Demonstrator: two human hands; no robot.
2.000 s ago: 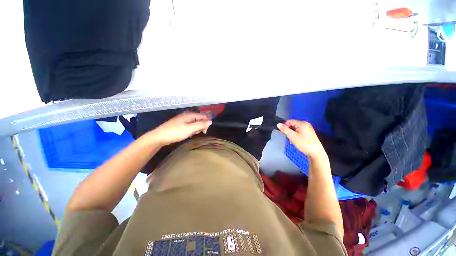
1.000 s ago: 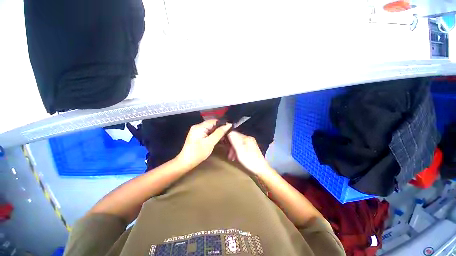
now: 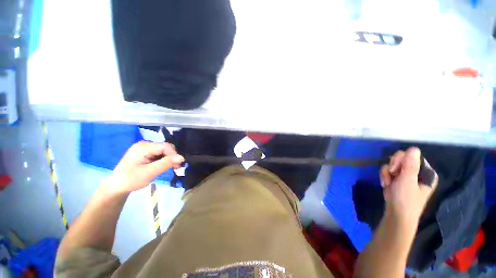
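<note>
A narrow black strip (image 3: 326,161) is stretched level between my hands, over my lap and below the table's front edge. My left hand (image 3: 155,163) pinches its left end between thumb and fingers. My right hand (image 3: 405,176) is closed on its right end, and a dark loop of it shows beside the fingers. A white card or paper piece (image 3: 247,146) shows around the middle of the strip; whether it is attached cannot be told. Black cloth lies behind the strip on my lap.
Black fabric panels (image 3: 171,54) lie on the white table (image 3: 288,70). Dark thread snips (image 3: 379,38) and an orange-red item (image 3: 465,72) lie at right. Blue crates (image 3: 106,145) stand below the table at left and right, the right one (image 3: 345,203) with dark cloth. Dark red cloth lies below it.
My hands came together, then moved wide apart, pulling the strip straight. The view has shifted, so the table's contents sit further right and the snips have come into view.
</note>
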